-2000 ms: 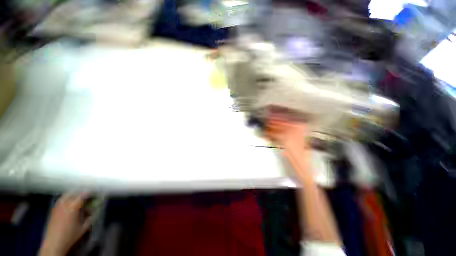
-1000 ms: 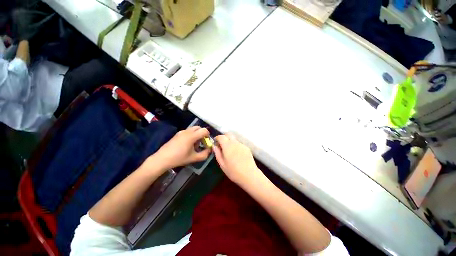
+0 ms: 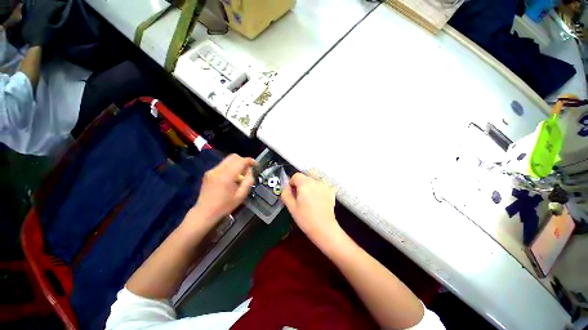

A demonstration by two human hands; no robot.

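A small grey drawer (image 3: pixel 265 209) is pulled out below the table's front edge. Small round and metal parts (image 3: pixel 273 183) lie in it. My left hand (image 3: pixel 222 184) is at the drawer's left side, fingers curled, fingertips pinched together; a tiny thing may be between them, too small to tell. My right hand (image 3: pixel 309 198) is at the drawer's right side by the table edge, fingers curled inward; its fingertips are partly hidden and what they hold cannot be told.
White table (image 3: pixel 361 129); sewing machine (image 3: pixel 567 135) at right with green tag (image 3: pixel 547 147). Smartphone (image 3: pixel 552 240) leans below it, beside navy scraps (image 3: pixel 525 213). Red-framed cart (image 3: pixel 40 271) with navy pieces (image 3: pixel 119 213) at left. Cream machine (image 3: pixel 258 14) behind. A person's arm (image 3: pixel 29 64) at far left.
My hands, close together around a small yellowish thing one second ago, have moved apart, uncovering the drawer and its parts. The yellowish thing is no longer clearly seen between them. The view has shifted slightly.
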